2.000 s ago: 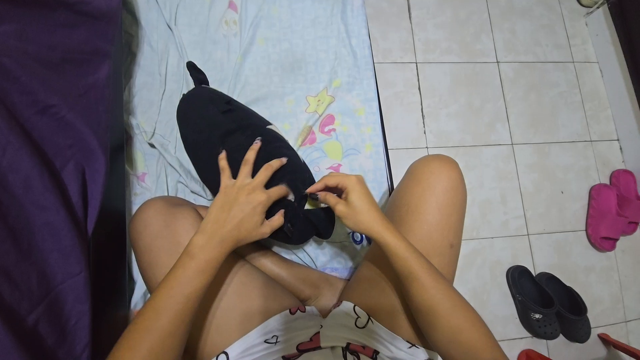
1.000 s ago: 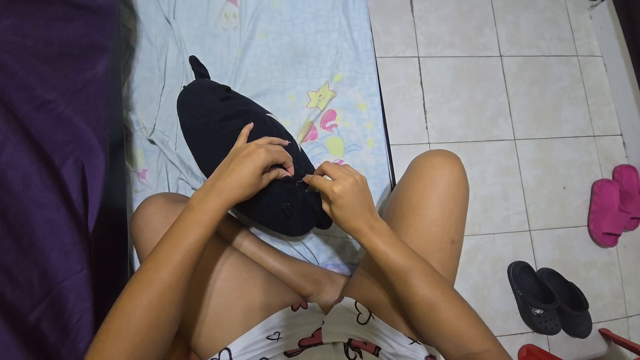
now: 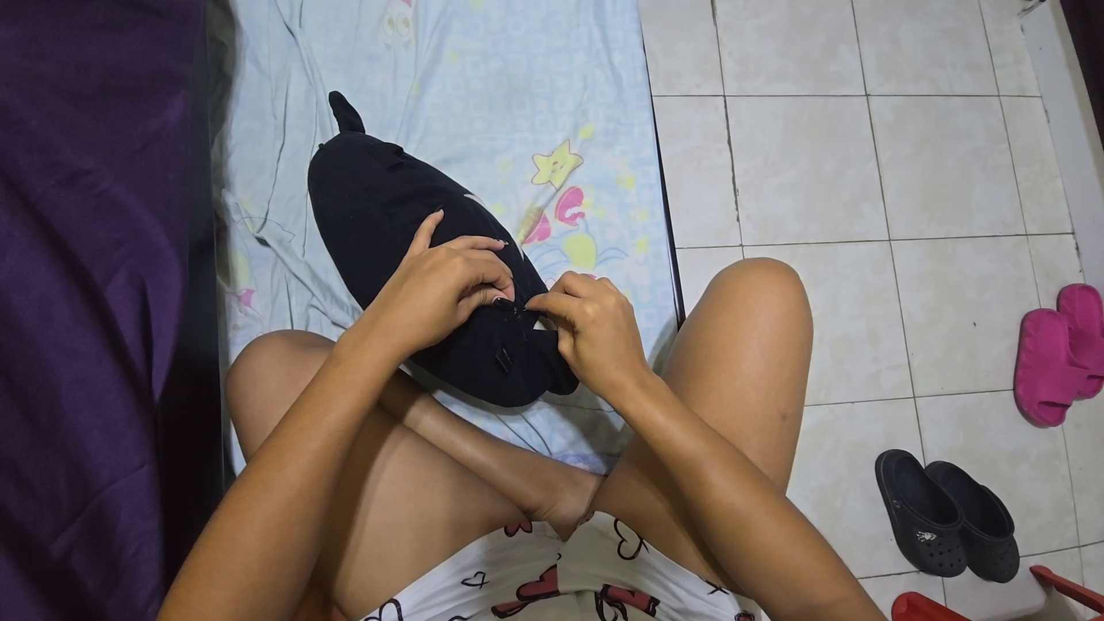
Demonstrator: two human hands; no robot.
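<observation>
A black stuffed fabric item [image 3: 397, 207], long and rounded with a small tab at its far end, lies between my legs on the light blue printed sheet [image 3: 483, 52]. My left hand [image 3: 448, 285] rests on its near part and pinches the black fabric between thumb and finger. Close beside it, my right hand [image 3: 595, 328] pinches the fabric at the right edge. The fingertips of both hands almost meet there. Whether a small thing such as a needle is between them cannot be told. A small dark tag-like patch [image 3: 504, 360] shows just below my left fingertips.
Purple cloth [image 3: 86, 285] hangs along the left side. At right is a tiled floor [image 3: 802, 172] with black clogs [image 3: 923, 517], pink slippers [image 3: 1048, 366] and a red plastic object [image 3: 923, 608] at the bottom edge. My bent knees flank the black item.
My left hand was spread flat over the black fabric two seconds ago; its fingers have since drawn together into a pinch beside my right hand.
</observation>
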